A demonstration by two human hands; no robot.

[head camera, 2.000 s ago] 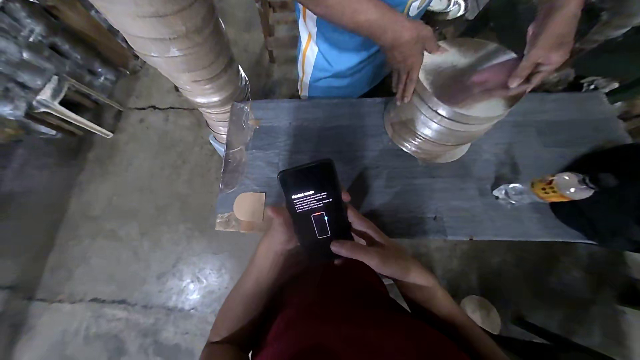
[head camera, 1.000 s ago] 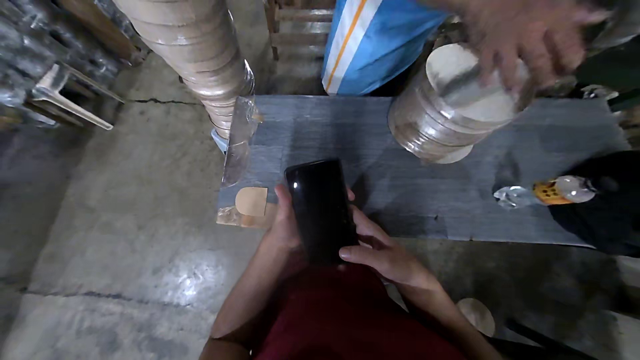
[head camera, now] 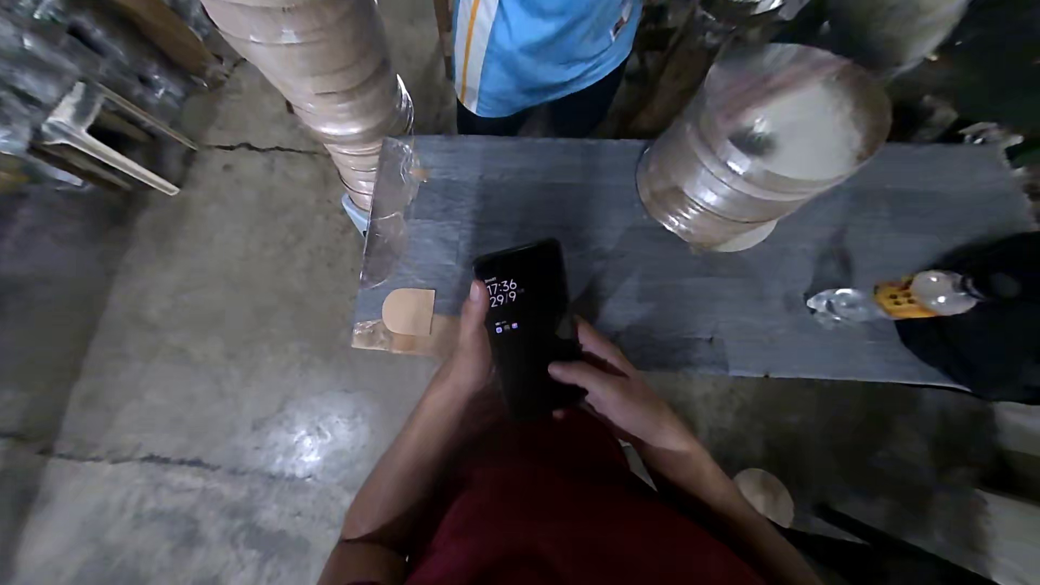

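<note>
A black smartphone (head camera: 532, 341) is held upright in front of my body, over the near edge of the grey table. My left hand (head camera: 471, 341) grips its left side, thumb along the edge. My right hand (head camera: 605, 378) holds the lower right side, with the thumb over the front. The dark screen shows a clock and small icons. Left of the phone, a tan rounded cardboard piece (head camera: 409, 312) lies at the table's corner. Beyond and to the right stands a stack of round pieces in clear plastic wrap (head camera: 756, 150).
The grey table (head camera: 504, 187) spans the view. A tall wrapped stack (head camera: 325, 73) rises at its left end. A plastic bottle (head camera: 902, 299) lies beside black cloth (head camera: 975, 341) at right. A person in a blue shirt (head camera: 552, 49) stands across. A white plastic stool (head camera: 106, 138) is far left.
The phone screen went from a lit page of text to blank, then to a clock. The other person's hands have left the wrapped stack. My hands remain on the phone.
</note>
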